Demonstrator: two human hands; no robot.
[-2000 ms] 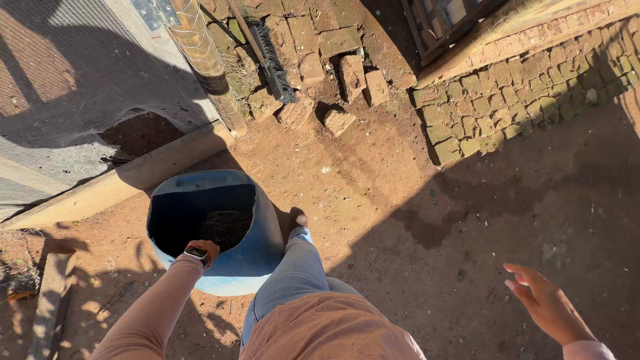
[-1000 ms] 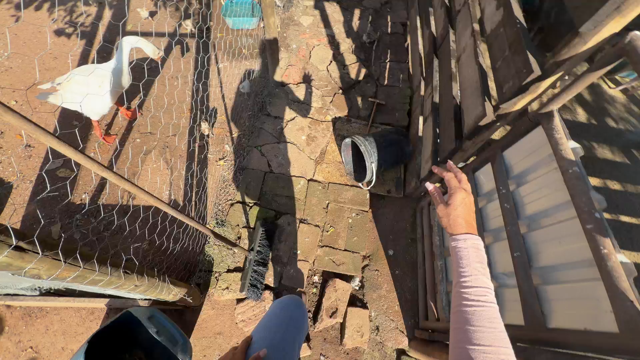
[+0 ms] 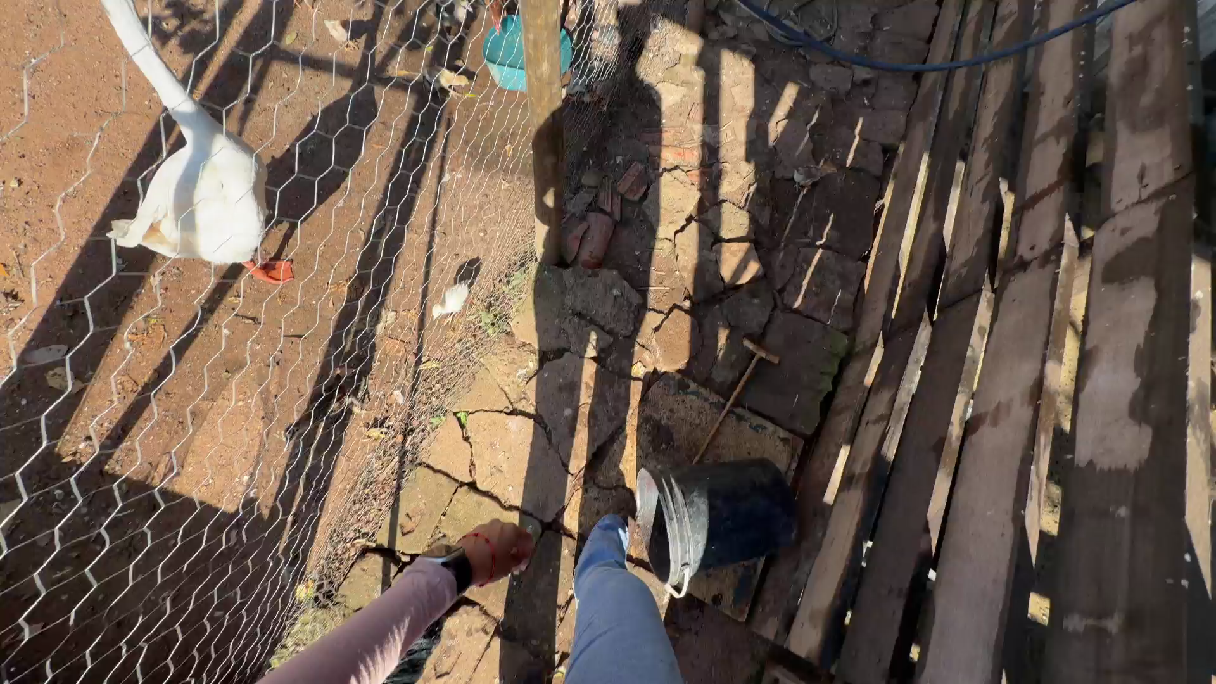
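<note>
My left hand (image 3: 497,551), with a dark watch and a red string at the wrist, hangs low over the cracked stone paving (image 3: 503,446). Its fingers are curled, and whether they hold anything cannot be made out. My right hand is out of view. Right of my leg, a black plastic bucket (image 3: 736,518) lies on its side, its mouth toward my leg and its pale handle hanging down. A thin wooden-handled tool (image 3: 730,407) with a short crosspiece lies just beyond the bucket. Dark bristles (image 3: 415,655) show partly beneath my left forearm.
Chicken wire (image 3: 313,380) runs along the left, with a white goose (image 3: 204,190) and a teal basin (image 3: 508,52) behind it. A wooden post (image 3: 544,142) stands ahead near broken bricks (image 3: 597,237). Wooden slats (image 3: 997,380) line the right, below a blue hose (image 3: 902,66).
The view has swung from the blue tub to the paved path and moved along it. My left hand, in the tub two seconds ago, is now above the paving. My right hand has left the view.
</note>
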